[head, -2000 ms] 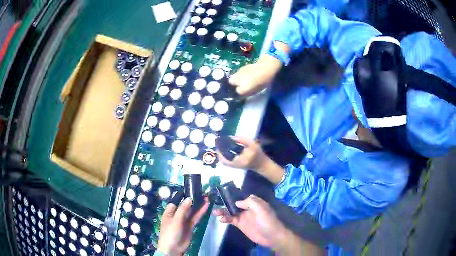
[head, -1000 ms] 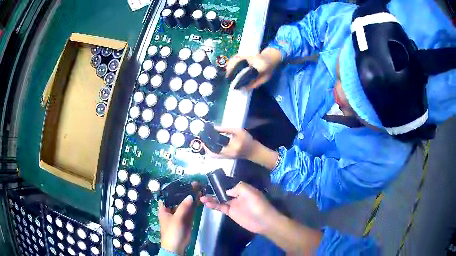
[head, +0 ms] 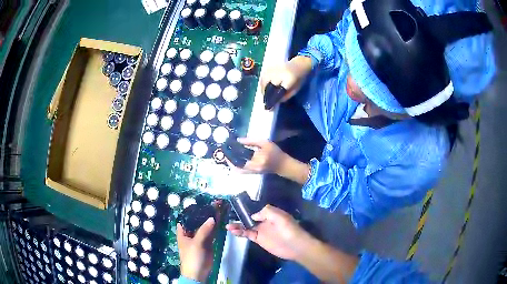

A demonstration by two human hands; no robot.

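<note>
My left hand, at the bottom centre, is closed around dark cylinders that look like capacitors, over the near circuit board. Their number is unclear. My right hand holds one black capacitor tilted between thumb and fingers, at the board's right edge by the metal rail. Capacitors with pale round tops stand in rows on the near board. My left hand hides part of this board.
A worker in a blue smock reaches over the rail from the right, dark capacitors in both hands. A filled board lies ahead. A cardboard box with several capacitors is left; a capacitor tray is lower left.
The view has shifted. My left hand's capacitor, upright two seconds ago, is now low over the board. A second pale top shows beside that hand. The other worker's head has moved left.
</note>
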